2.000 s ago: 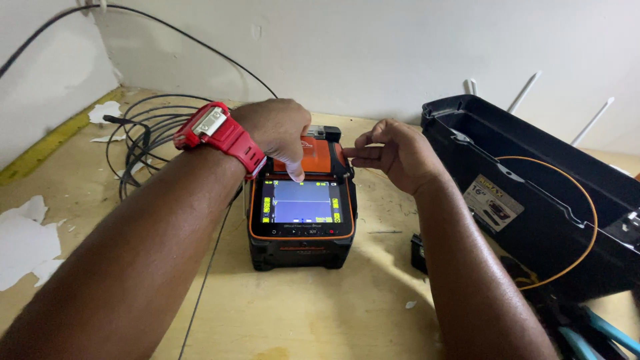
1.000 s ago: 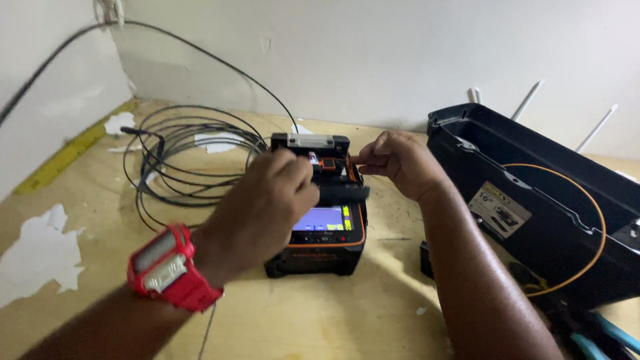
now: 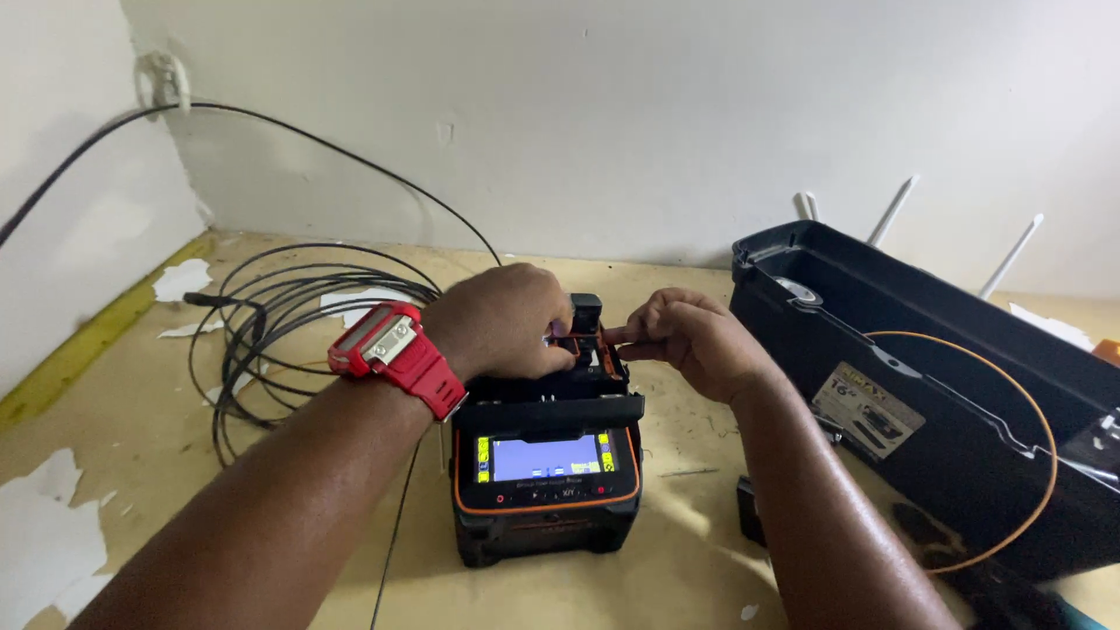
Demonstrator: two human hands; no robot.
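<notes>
A black and orange optical fiber fusion splicer stands on the wooden surface, its screen lit and its wind cover tipped up toward me. My left hand, with a red watch on the wrist, reaches over the splicer's left side; its fingertips are at the parts behind the raised cover, and what they touch is partly hidden. At the splicer's right edge, my right hand has thumb and finger pinched together. An orange fiber cable loops over the toolbox at the right; whether its end lies in my right fingers cannot be made out.
A coil of black cable lies left of the splicer, with one length rising to a wall hook. The black toolbox stands at the right, with white rods behind it. Peeled white patches mark the surface at left.
The splicer's wind cover was closed two seconds ago and now stands open. My left hand has moved from the cover to the parts behind it. My right hand remains at the right edge.
</notes>
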